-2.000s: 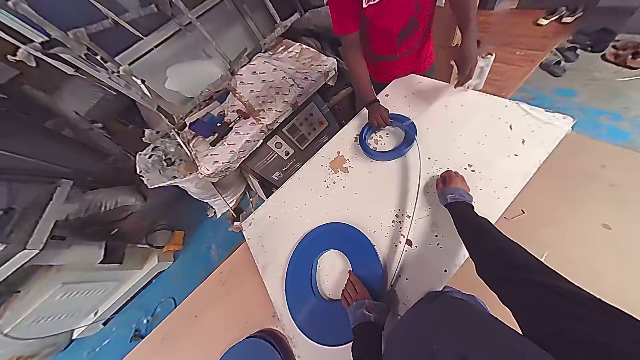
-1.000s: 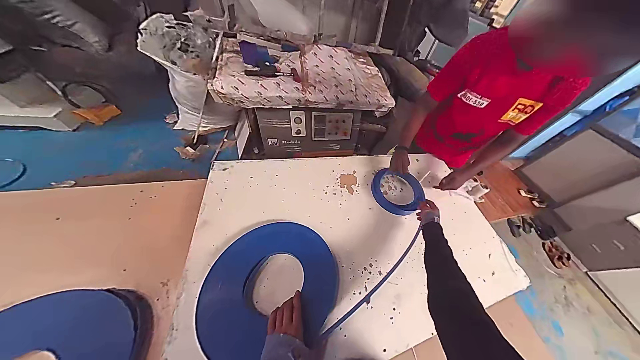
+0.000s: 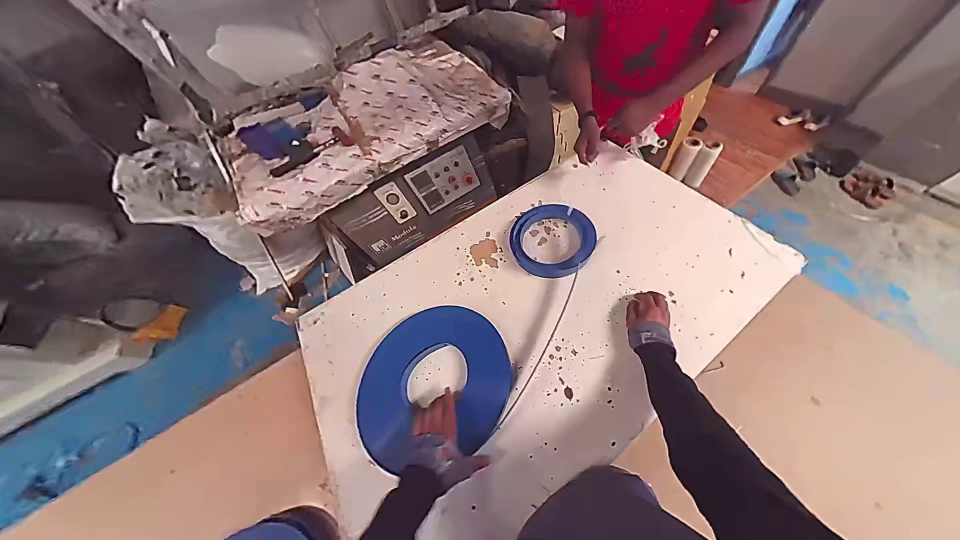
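A large flat coil of blue edging strip (image 3: 480,360) lies on a white board (image 3: 697,247) spotted with stains. My left hand (image 3: 439,431) rests flat on the coil's near side, fingers apart, the tips reaching its centre hole. From the coil's right side a thin strip curves across the board to a smaller blue coil (image 3: 523,255) near the far edge. My right hand (image 3: 649,311) lies on the board to the right of that strip, its fingers curled down; whether something is under them cannot be seen.
Across the board stands a person in a red shirt (image 3: 645,60), one hand at the board's far edge. Behind the board is a machine with a control panel (image 3: 442,180), topped by patterned wrapping. Two pale rolls (image 3: 694,161) stand at the right. Another blue coil (image 3: 270,531) shows at the bottom edge.
My right hand, at the small coil one second ago, now rests on the board nearer me. The other person's hand has left the small coil. My left hand stays at the large coil. The view has turned.
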